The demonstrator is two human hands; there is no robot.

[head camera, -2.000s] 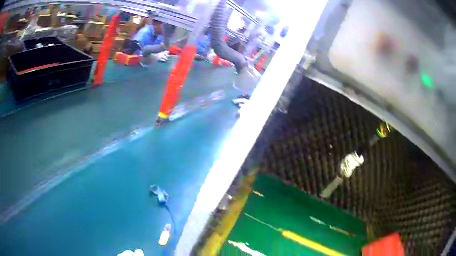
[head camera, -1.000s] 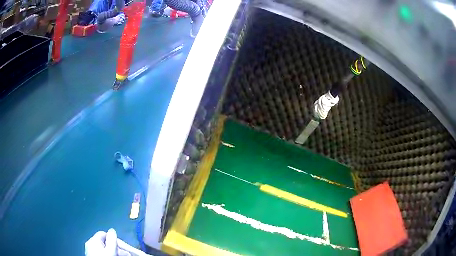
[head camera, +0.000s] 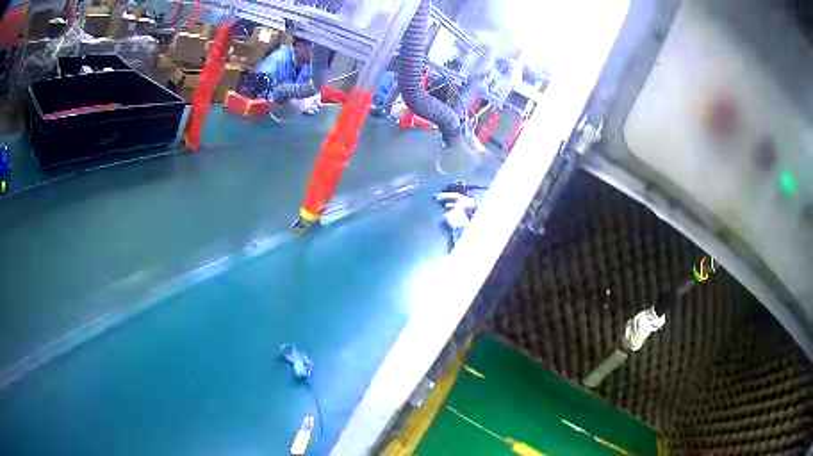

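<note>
Neither of my hands is in the picture. The open foam-lined box stands at the right, with a white front edge (head camera: 481,249) and a green floor (head camera: 535,405) edged with yellow tape. Dark egg-crate foam (head camera: 713,356) lines its inside. A thin arm wrapped in white (head camera: 644,329) slants down inside it, with a yellow-green wire above. The pale panel (head camera: 695,107) on top shows blurred red and green lights. A pale blue clip (head camera: 297,361) on a blue cord lies on the teal surface (head camera: 196,329), near a small whitish piece (head camera: 303,435).
A black tote (head camera: 105,120) with red inside stands at the far left. An orange-red wrapped post (head camera: 337,156) slants down to the teal surface. A grey ribbed hose (head camera: 415,76) hangs behind it. A person in blue (head camera: 283,67) and another worker's gloved hand (head camera: 459,203) are beyond.
The view has swung back up and left, so everything sits lower and further right. The white-gloved hand at the bottom edge and the red-orange block have left the picture.
</note>
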